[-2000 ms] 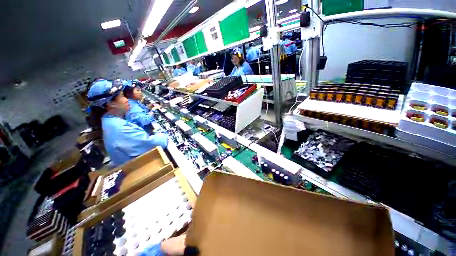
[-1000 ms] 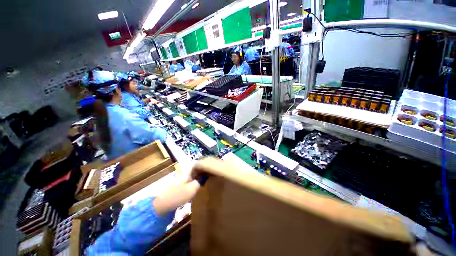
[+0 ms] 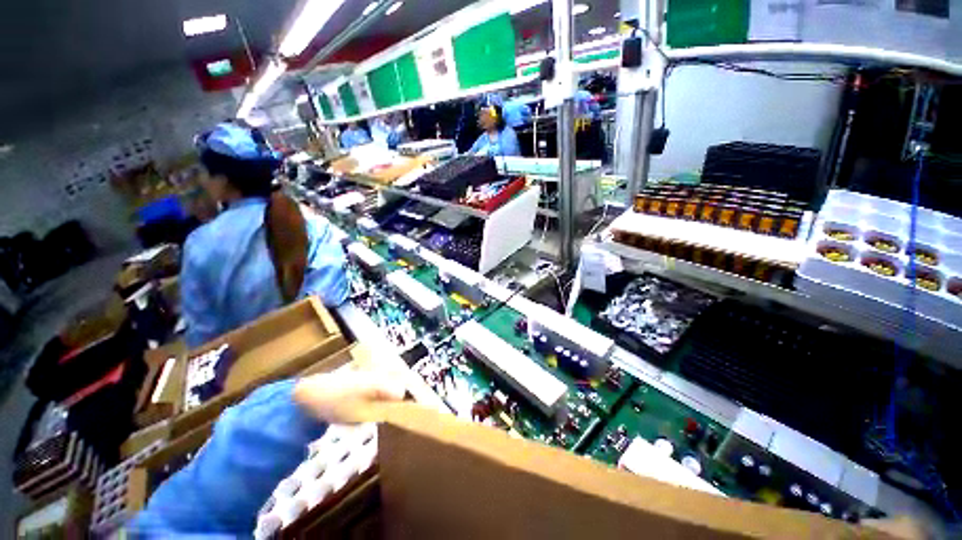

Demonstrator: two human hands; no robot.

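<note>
A large brown carton (image 3: 475, 480) stands tilted up close in front of me, cut off by the bottom edge. My left hand (image 3: 348, 394), in a blue sleeve, grips its upper left corner. My right hand (image 3: 897, 527) shows only as a small blurred, cut-off patch at the carton's far right end, on its edge. The carton hides whatever is below and behind it. A white foam tray with round holes (image 3: 316, 480) lies in another carton, partly under my left forearm.
Green circuit boards (image 3: 506, 327) with long silver-white bars run along the conveyor. A black bin of metal pieces (image 3: 654, 313), orange-and-black blocks (image 3: 728, 211) and a white inductor tray (image 3: 897, 237) are at the right. A worker in blue (image 3: 237, 253) is at the left, beside an open carton (image 3: 280, 353).
The carton has tilted, so its open inside no longer shows, and its upper edge sits lower, exposing more boards. My left hand has moved left and up with it. The nearby worker has turned away.
</note>
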